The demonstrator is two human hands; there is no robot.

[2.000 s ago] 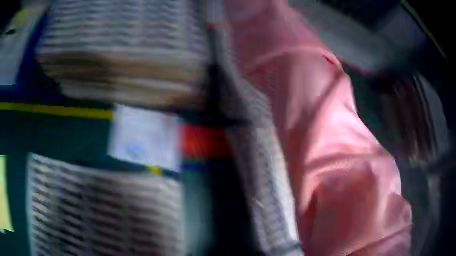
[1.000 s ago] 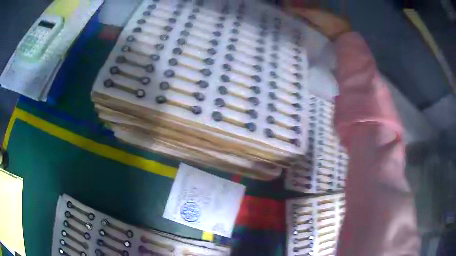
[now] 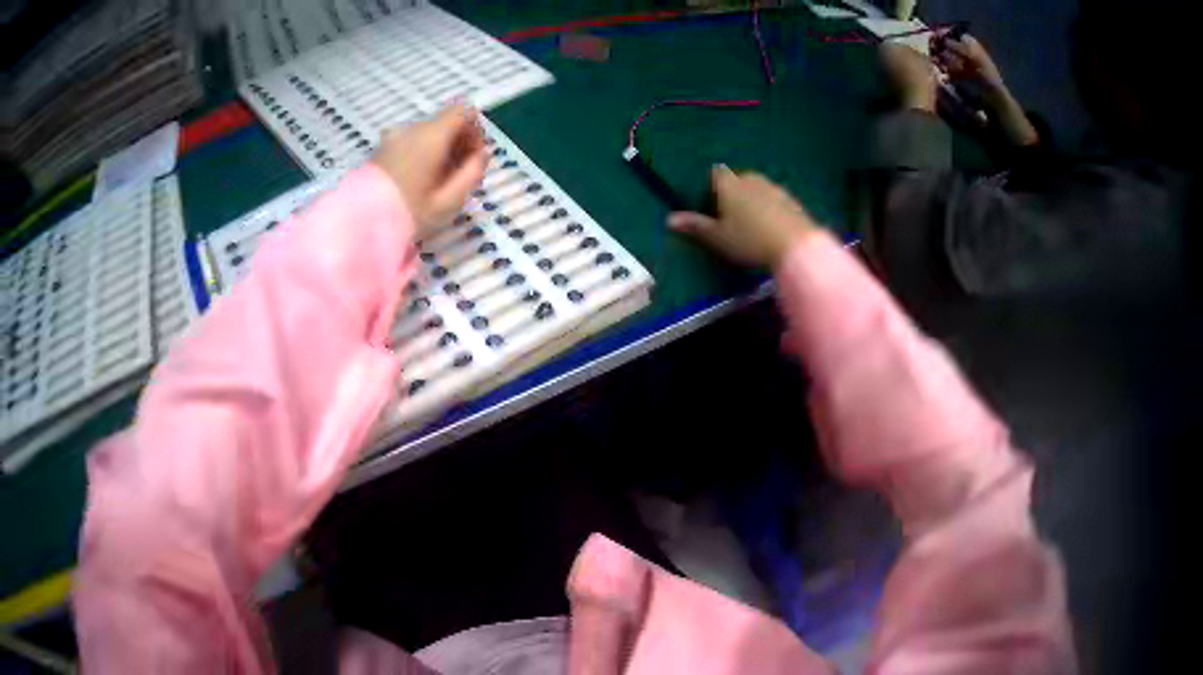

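Observation:
A white foam tray [image 3: 644,293] with columns of flex circuit assemblies lies on top of a stack near the table's front edge. My left hand [image 3: 435,165] is over its back part, fingers curled; whether they hold anything is not clear. A black wired pen tool [image 3: 654,182] lies right of the tray, its pale rear end towards the back with a red and black lead. My right hand [image 3: 755,218] is at its front end, thumb and index finger spread around it; whether it grips the tool is unclear.
More filled foam trays [image 3: 79,310] lie at the left, another tray [image 3: 396,66] behind, and a tall stack [image 3: 99,99] at the back left. A blue pen [image 3: 197,274] lies by the main tray's left edge. Another person's hands [image 3: 970,86] hold something at the right.
The view has swung from the tray stacks to the main tray. Both my hands now show, with the pen tool and the other person. The earliest frame is strongly blurred.

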